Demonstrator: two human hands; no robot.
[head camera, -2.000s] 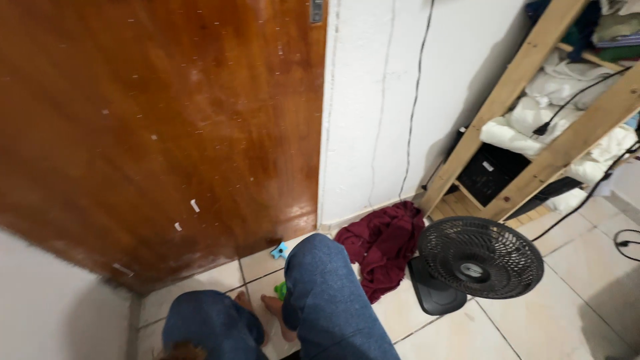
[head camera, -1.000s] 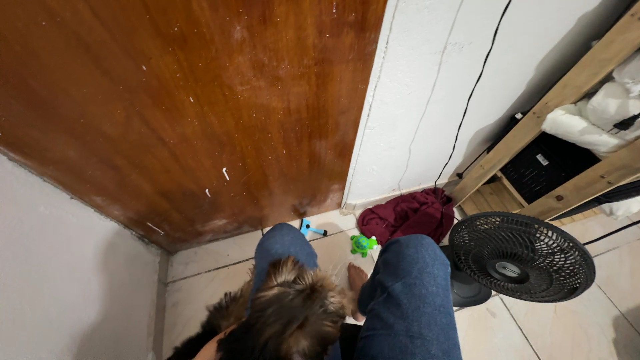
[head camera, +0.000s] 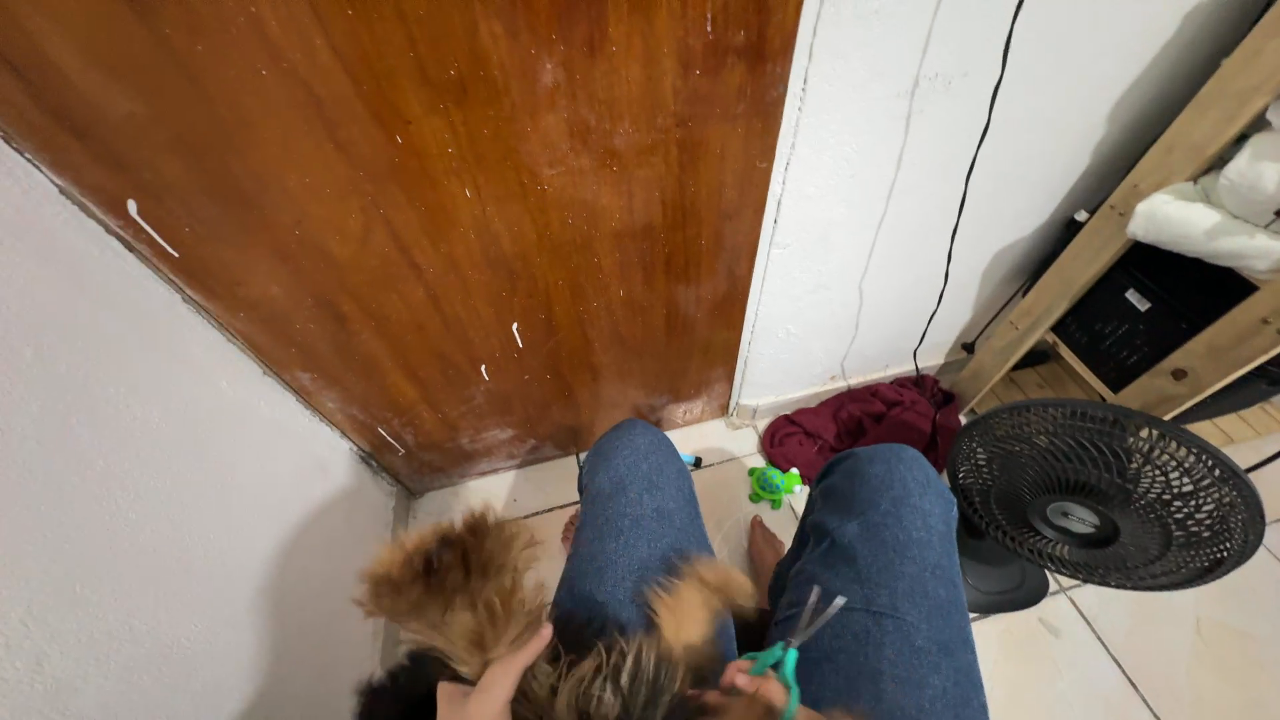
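A long-haired brown and black dog (head camera: 610, 680) lies across my lap at the bottom of the head view, partly blurred. My left hand (head camera: 500, 680) rests in its fur, thumb raised, the other fingers largely hidden. In my right hand (head camera: 755, 688), beside the dog, is a pair of scissors (head camera: 785, 655) with teal handles; its blades point up over my jeans and stand apart. A raised furry part of the dog blurs just left of the scissors.
A wooden door (head camera: 560, 250) stands in front. On the tiled floor lie a green toy turtle (head camera: 770, 485) and a maroon cloth (head camera: 860, 425). A black fan (head camera: 1100, 500) stands at the right, by a wooden shelf (head camera: 1130, 210). A black cord (head camera: 965, 190) hangs along the wall.
The dog is much more in view on my lap than before. Both my hands and the teal scissors now show at the bottom, where the scissors were not visible earlier.
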